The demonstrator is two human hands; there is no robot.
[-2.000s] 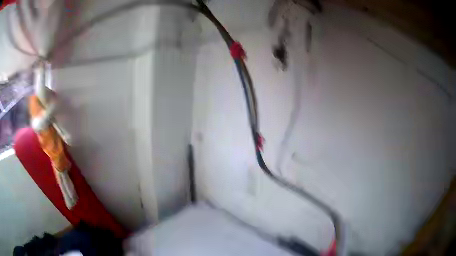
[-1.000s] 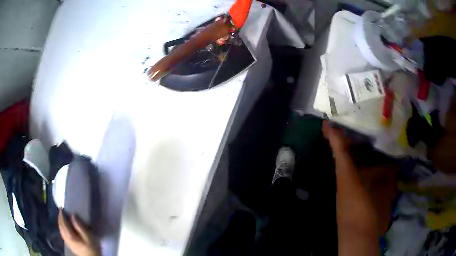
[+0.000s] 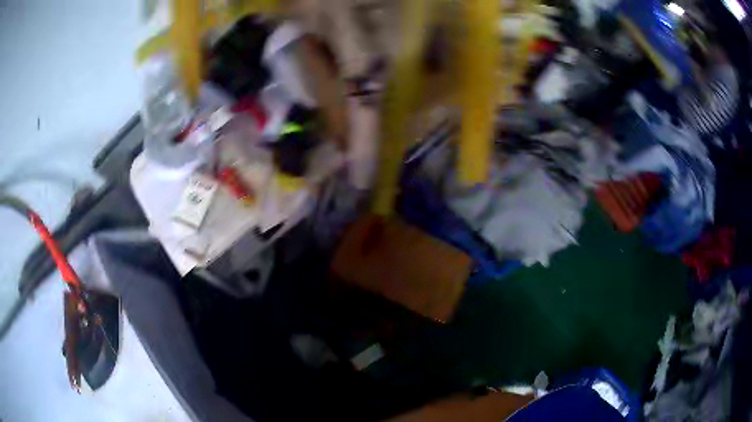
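Neither of my hands can be made out in the blurred head view. The industrial iron point(image 3: 97, 342) lies on the white-covered pressing table point(image 3: 140, 400) at the lower left, with its dark pointed plate and brown handle showing. Its orange-red sleeve point(image 3: 54, 250) points up and left to a thin hose. No hand touches the iron. A brown shape at the bottom edge cannot be told for certain.
A cluttered side table point(image 3: 169, 222) with a small white box point(image 3: 196, 200) stands beyond the iron. A brown board point(image 3: 401, 268) is at centre. Grey-white cloth point(image 3: 528, 210) lies beyond it near the green floor point(image 3: 569, 317). A blue rounded object point(image 3: 577, 400) is at the bottom right. Yellow uprights are blurred.
The view has swung right, so the iron now shows at the far left and the floor on the right. Both hands seen a second ago are out of clear view.
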